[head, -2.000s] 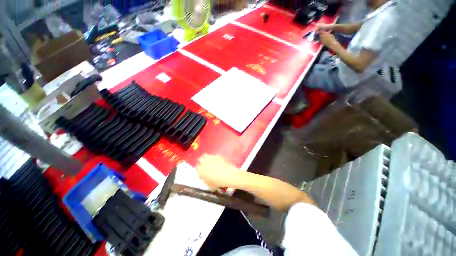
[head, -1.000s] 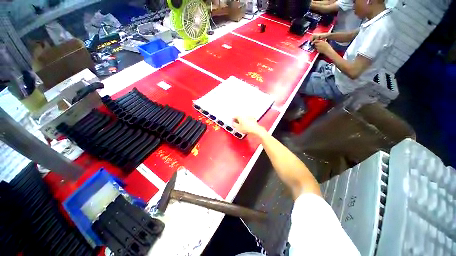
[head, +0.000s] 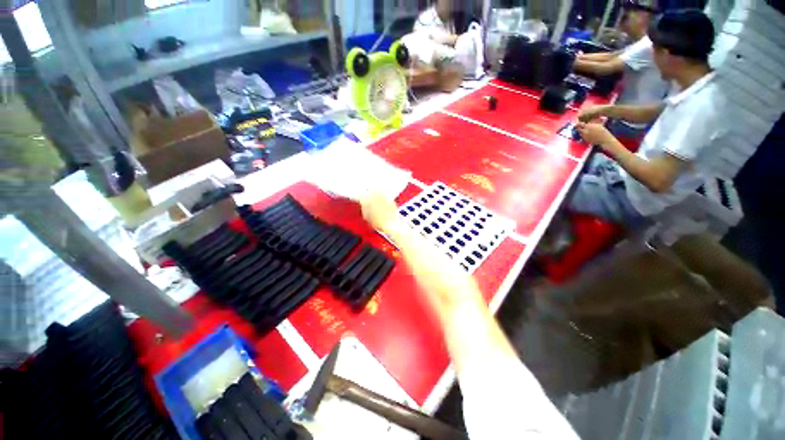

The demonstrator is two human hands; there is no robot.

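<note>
My right hand (head: pixel 379 209), blurred, is at the near edge of a plain white board (head: pixel 355 172) and grips it. The board is tilted and blurred behind the black parts. A white perforated tray (head: pixel 452 225) with rows of dark oval holes lies flat on the red bench, to the right of my hand. A hammer (head: pixel 379 402) lies on the pale work pad (head: pixel 366 365) at the near edge. Black parts (head: pixel 245 417) rest against a blue bin (head: pixel 185 378) with pale contents. My left hand is not in view.
Black handle-like parts (head: pixel 297 236) lie in dense rows on the bench (head: pixel 344 314), with more at the lower left. A green fan (head: pixel 380 86) and a second blue bin (head: pixel 321 135) stand behind. Seated workers are at the right. Stacked white foam trays (head: pixel 663 387) stand at the lower right.
My right hand has moved forward and left with the white board, uncovering the perforated tray. The view has shifted, so the bench things appear lower and further right. The hammer stays on the pad.
</note>
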